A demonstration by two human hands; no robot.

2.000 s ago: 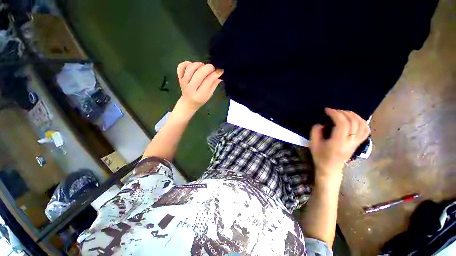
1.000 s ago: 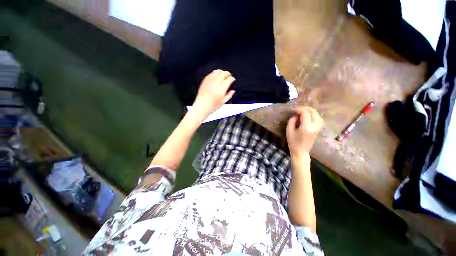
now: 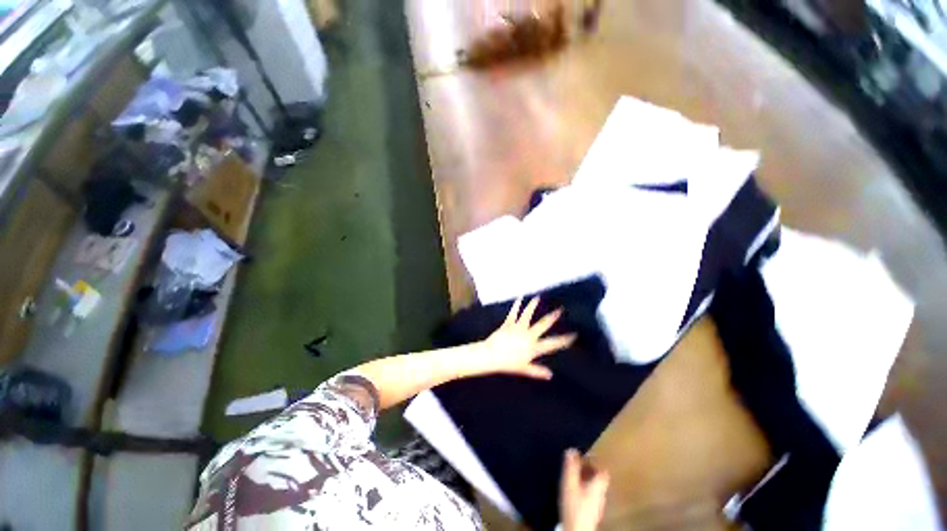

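Observation:
A stack of black cut panels (image 3: 519, 420) lies at the near table edge, with a white sheet (image 3: 457, 456) showing under its near side. My left hand (image 3: 526, 340) lies flat on the black panels with fingers spread, holding nothing. My right hand (image 3: 584, 490) is at the panels' right edge, low in the picture and partly cut off; whether it grips anything cannot be told. White paper sheets (image 3: 639, 228) lie over the far part of the black panels.
More white sheets (image 3: 831, 322) and a black strip of fabric (image 3: 763, 363) lie to the right. An orange-brown feather duster (image 3: 519, 42) lies farther up the brown table (image 3: 665, 415). Cluttered shelves (image 3: 156, 363) stand left, across the green floor.
The view has swung along the table, bringing the white sheets and duster in and leaving the pen out. My left hand has flattened with fingers spread; my right hand is now lower in the picture.

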